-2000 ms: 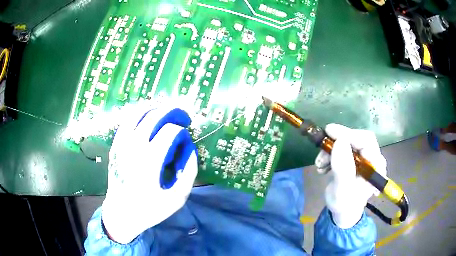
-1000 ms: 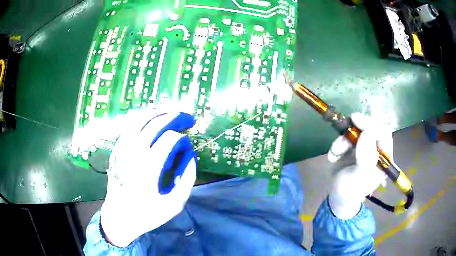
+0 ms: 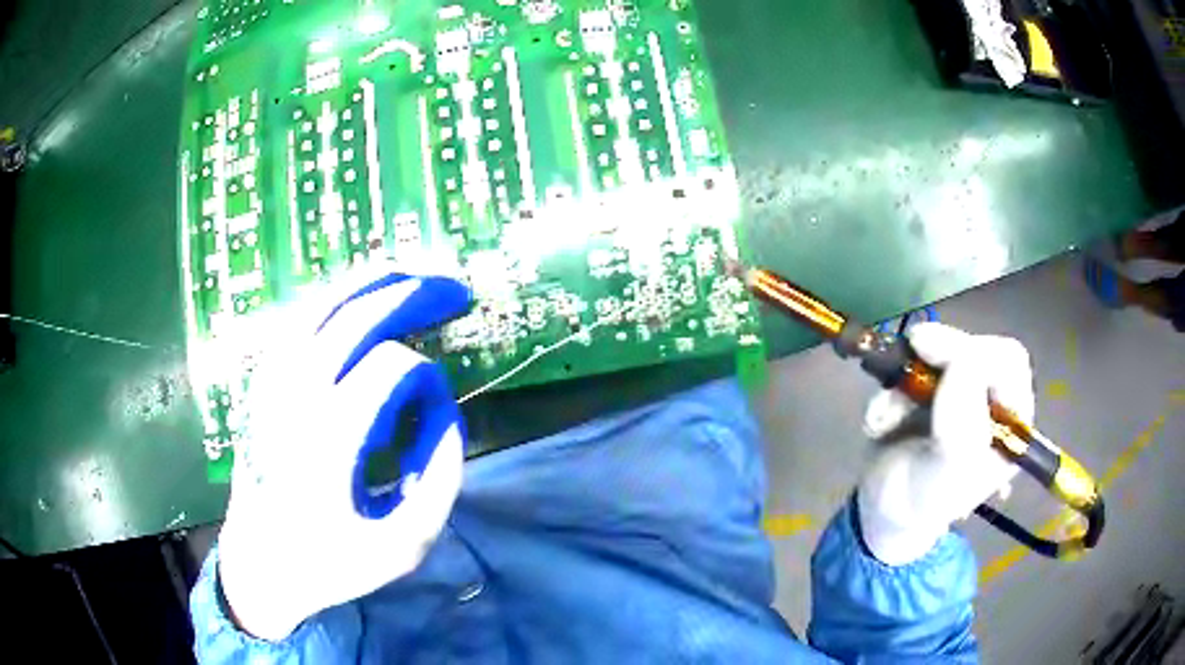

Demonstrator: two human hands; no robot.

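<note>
A large green circuit board [image 3: 403, 156] lies solder side up, its lower band washed out by glare. My left hand [image 3: 344, 455], in a white glove with blue fingertips, is over the board's lower left and holds thin solder wire [image 3: 526, 361], whose free end reaches over the board's lower part. My right hand [image 3: 955, 422], in a white glove, grips an amber-brown soldering iron [image 3: 799, 301]. The iron's tip is at the board's right edge; whether it touches is unclear.
The green bench mat [image 3: 832, 143] surrounds the board. A black box [image 3: 1027, 52] with white and yellow items is at the upper right. The wire trails to the left edge. Part of a person [image 3: 1150, 266] shows at the right, beyond the bench.
The board has turned and now lies straighter, shifted left and up in view. The iron's tip has moved from over the board to its right edge. Both hands keep their holds.
</note>
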